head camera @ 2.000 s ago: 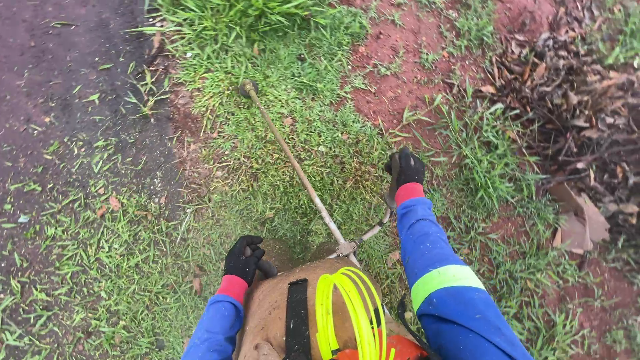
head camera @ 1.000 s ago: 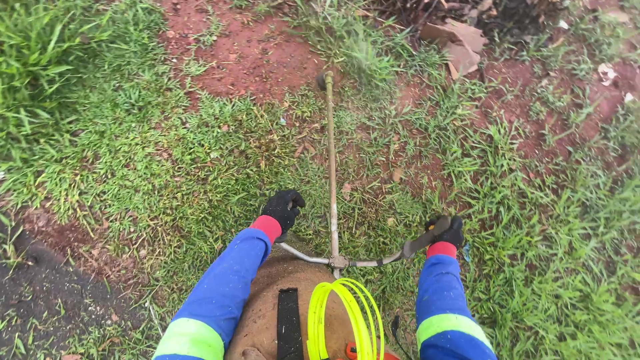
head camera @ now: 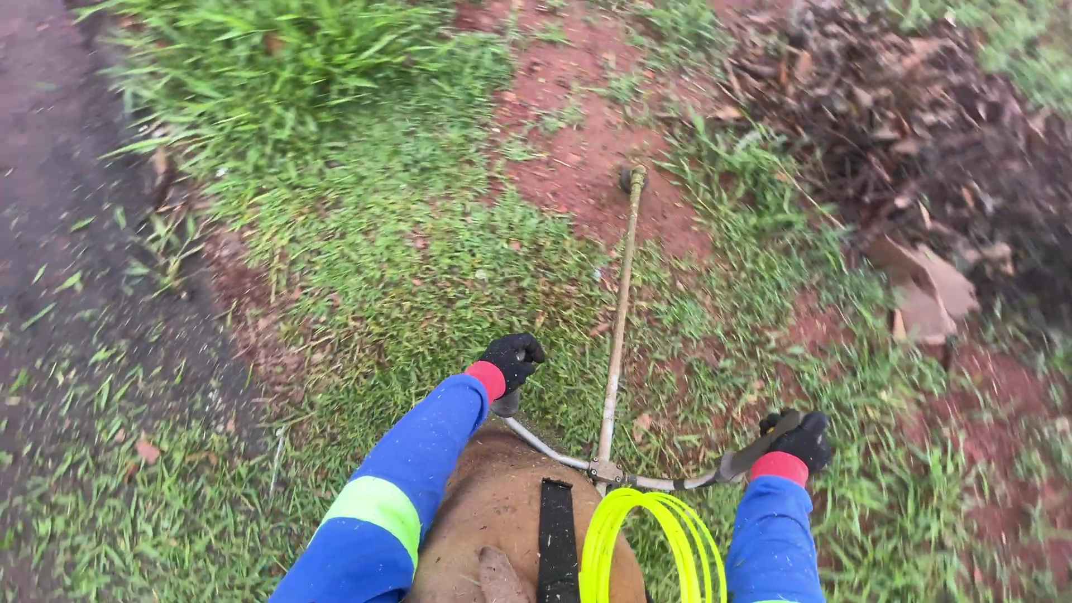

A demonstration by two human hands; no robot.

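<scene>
My left hand (head camera: 512, 362), in a black glove, is closed on the left grip of a string trimmer's handlebar. Around the right grip, my right hand (head camera: 800, 440) is closed in a matching glove. The handlebar (head camera: 553, 452) is clamped to the trimmer's long metal shaft (head camera: 620, 335), which runs forward and slightly right. Its dark cutting head (head camera: 634, 179) is low over bare red soil. A coil of neon yellow trimmer line (head camera: 607, 536) hangs at my front, beside a black strap (head camera: 556, 536) over a brown apron (head camera: 502, 511).
Dark pavement (head camera: 100, 293) strewn with clippings lies left. Taller grass (head camera: 285, 67) grows at the upper left. A heap of dry leaves (head camera: 904, 126) is at the upper right, with a brown cardboard-like piece (head camera: 925, 289) beside it. Short grass surrounds the shaft.
Over the two seconds the trimmer head has gone from grass near the pavement to the red soil farther right. Both hands stay on the handlebar. The view has swung right and partly back.
</scene>
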